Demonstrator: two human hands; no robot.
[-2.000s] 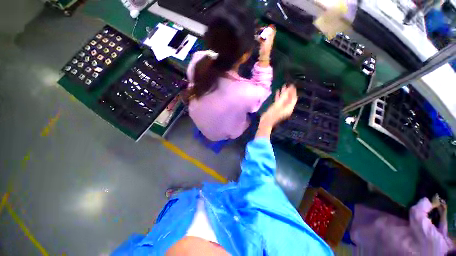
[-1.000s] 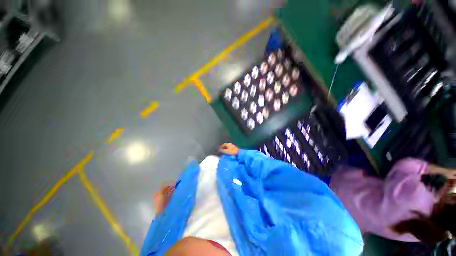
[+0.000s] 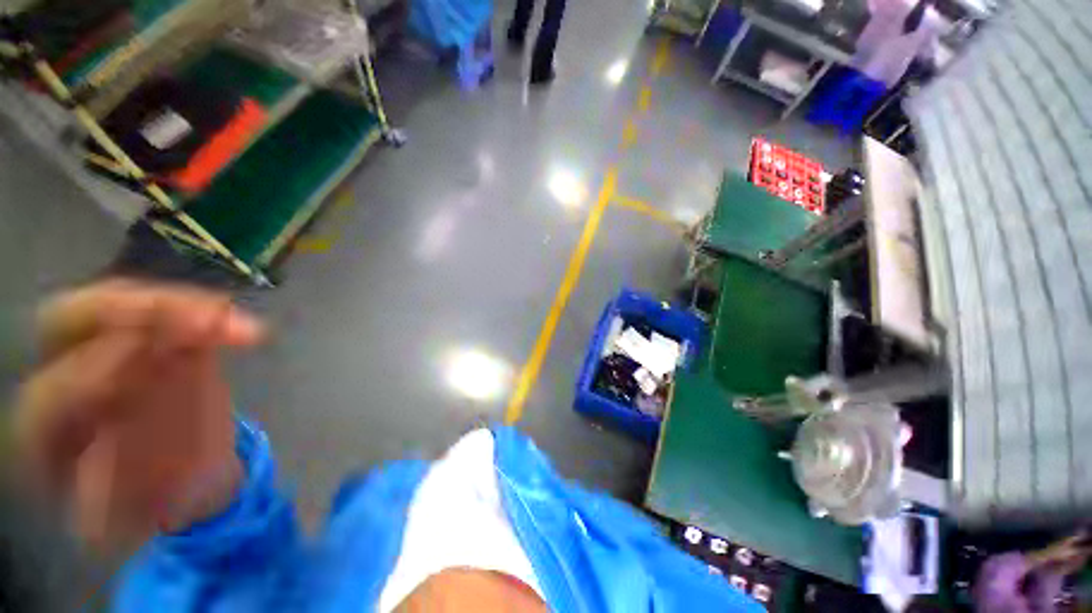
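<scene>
My left hand (image 3: 138,401) is raised at the left edge, large and blurred, with its fingers partly bent. I see no object in it, but the blur hides whether it holds anything. My right hand is not in view. A black tray (image 3: 778,589) with small light pieces in its cells lies at the bottom right, partly cut off by my blue coat. It sits at the end of a green-topped bench (image 3: 742,479).
A blue bin (image 3: 617,413) with mixed items stands on the floor beside the bench. A round, clear device (image 3: 844,461) is on the bench; a red tray (image 3: 787,176) lies beyond. A shelved cart (image 3: 299,162) stands at the left. People's legs (image 3: 537,36) show at the top.
The view has swung along the aisle, away from the seated worker nearby. My left hand has risen large into view at the left. My right hand, earlier at my coat front, has left view.
</scene>
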